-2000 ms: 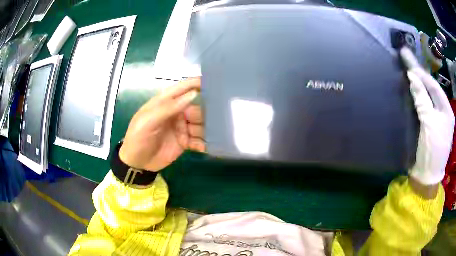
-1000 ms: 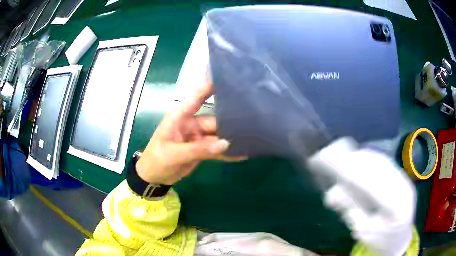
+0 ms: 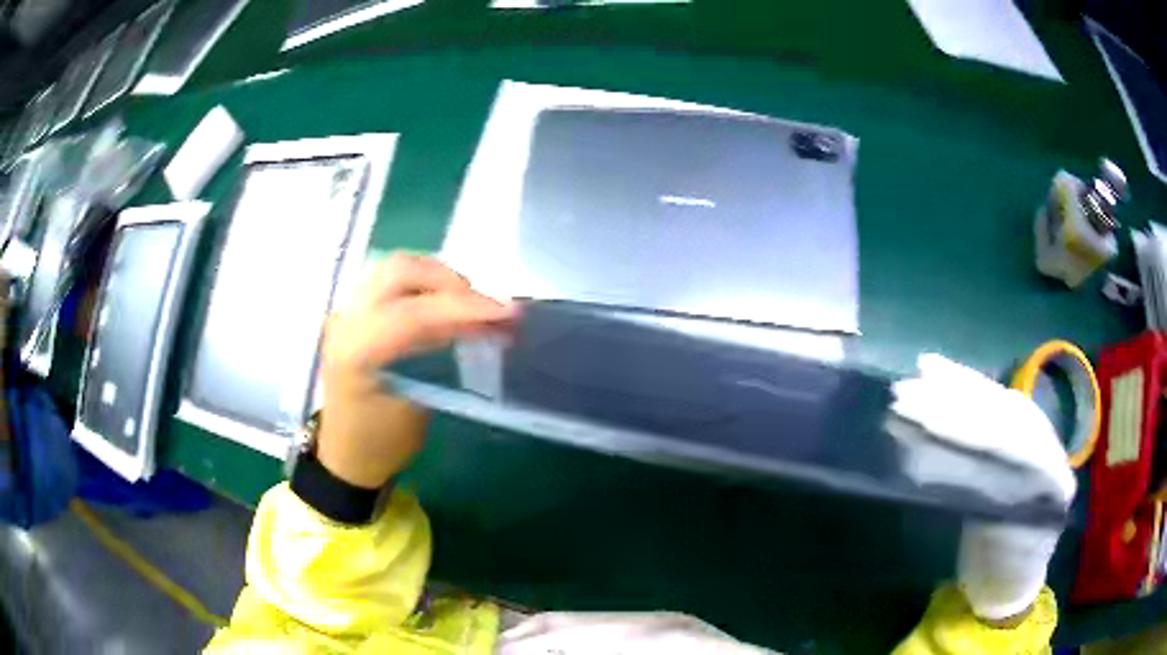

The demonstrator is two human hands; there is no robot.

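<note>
A dark thin tablet back cover (image 3: pixel 691 403) is held above the bench, tilted nearly edge-on and blurred. My left hand (image 3: pixel 397 339), bare, grips its left end with the thumb over the edge. My right hand (image 3: pixel 979 441), in a white glove, holds its right end. A pale shiny strip runs along its near edge; I cannot tell if this is film. Beyond it, another grey back cover (image 3: pixel 691 211) lies on a white sheet (image 3: pixel 493 166), camera block at its far right corner. Its near edge is partly hidden.
On the left lie two housings (image 3: pixel 275 288) (image 3: pixel 132 326) on white sheets, a white block (image 3: pixel 202 151) and crumpled plastic bags (image 3: pixel 77 192). On the right are a whitish bottle (image 3: pixel 1072 233), a yellow tape roll (image 3: pixel 1088 403) and a red tray (image 3: pixel 1111 512). More covers line the far side.
The held cover has come down and tilted from facing me to nearly edge-on, showing the cover behind it. My right hand has moved from the creased film at the lower middle to the right end.
</note>
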